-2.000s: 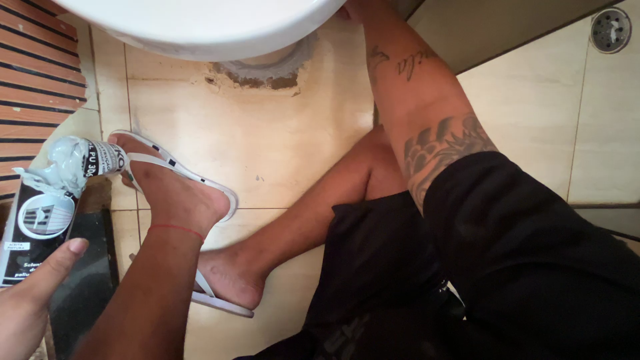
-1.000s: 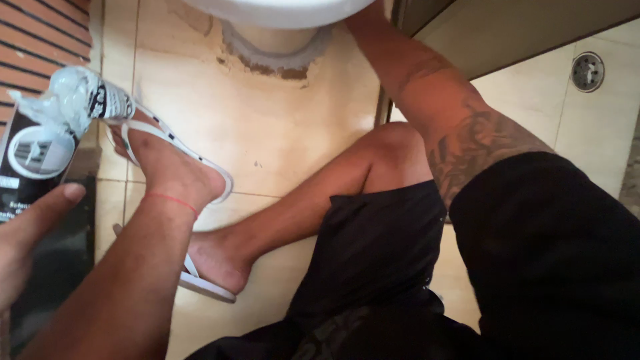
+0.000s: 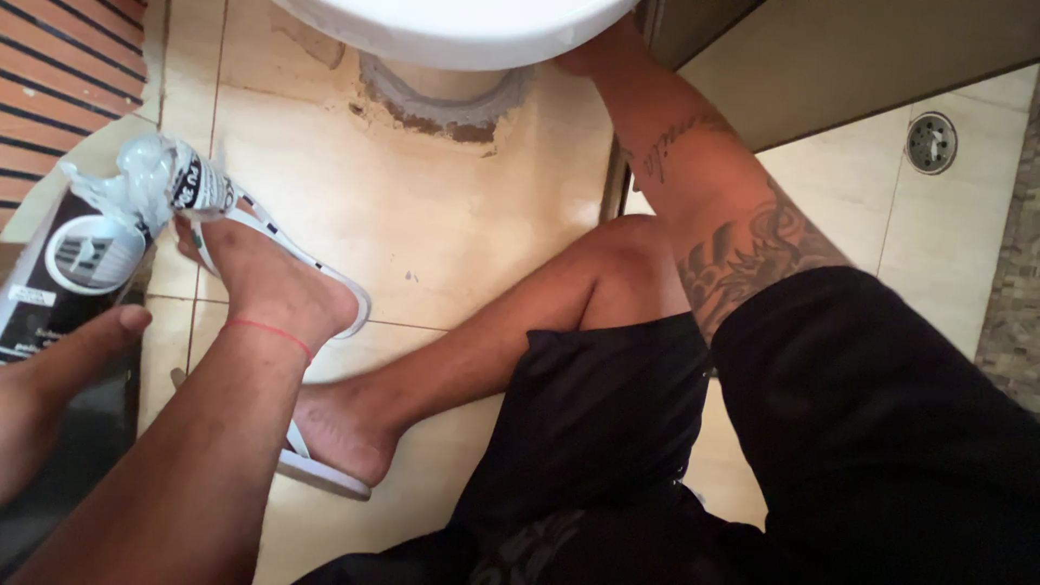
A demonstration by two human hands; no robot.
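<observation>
My left hand (image 3: pixel 61 386), at the left edge, grips a dark printed foil sealant pack (image 3: pixel 77 260). Its crumpled, pale open end sticks out at the top, beside a printed sleeve-like piece (image 3: pixel 201 183) near my foot. My right arm reaches up to the underside of a white ceramic bowl (image 3: pixel 463 28), which looks like a toilet's. Only the wrist and part of my right hand (image 3: pixel 581 58) show at the bowl's edge; the fingers are hidden. Below the bowl, a ring of grey sealant (image 3: pixel 443 101) with brown, chipped residue lies around the base on the tiled floor.
My feet in white flip-flops (image 3: pixel 325 475) rest on beige tiles (image 3: pixel 422 211). A slatted wooden surface (image 3: pixel 69 81) is at upper left. A brown panel (image 3: pixel 861 65) slants across upper right, with a round floor drain (image 3: pixel 931 143) beyond it. A dark surface lies below the pack.
The camera view shifts somewhat between frames. My left hand keeps hold of the pack, and my right hand stays by the bowl's underside.
</observation>
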